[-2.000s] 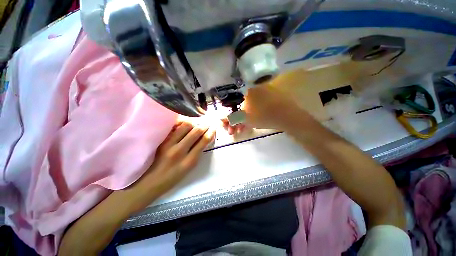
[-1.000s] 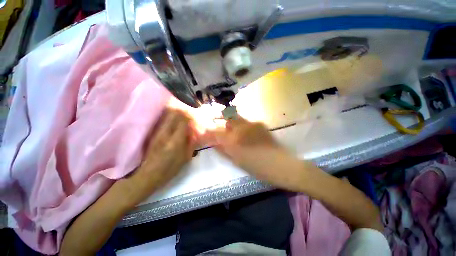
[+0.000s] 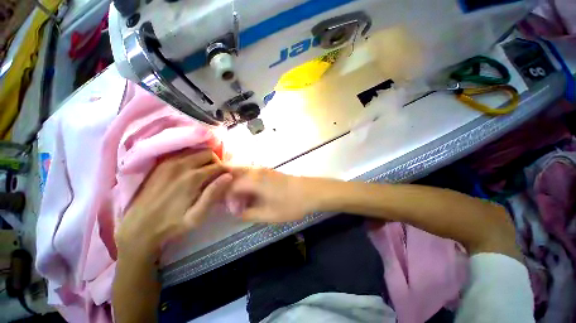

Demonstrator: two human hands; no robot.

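The pink garment piece [image 3: 148, 135] lies bunched on the white table left of the needle, with paler cloth along its left side. My left hand [image 3: 174, 195] lies on its near edge, fingers bent against the cloth. My right hand [image 3: 262, 192] is blurred and meets the left fingertips just below the needle area, with a bit of pink at its fingers. The presser foot area [image 3: 237, 113] of the white sewing machine [image 3: 183, 31] is brightly lit. A small grey tab [image 3: 255, 127] sits right of it. The exact grip of both hands is partly hidden.
Scissors with green and yellow loops [image 3: 486, 91] lie at the table's right end. A black rectangle [image 3: 376, 93] is on the bed, and a yellow patch [image 3: 305, 74] is behind it to the left. The ribbed grey table edge [image 3: 404, 163] runs in front. Pink cloth [image 3: 420, 265] hangs below.
My hands have come together and shifted left and nearer to me, away from the needle. The cloth edge is bunched at the fingers. The view has turned, showing more at left.
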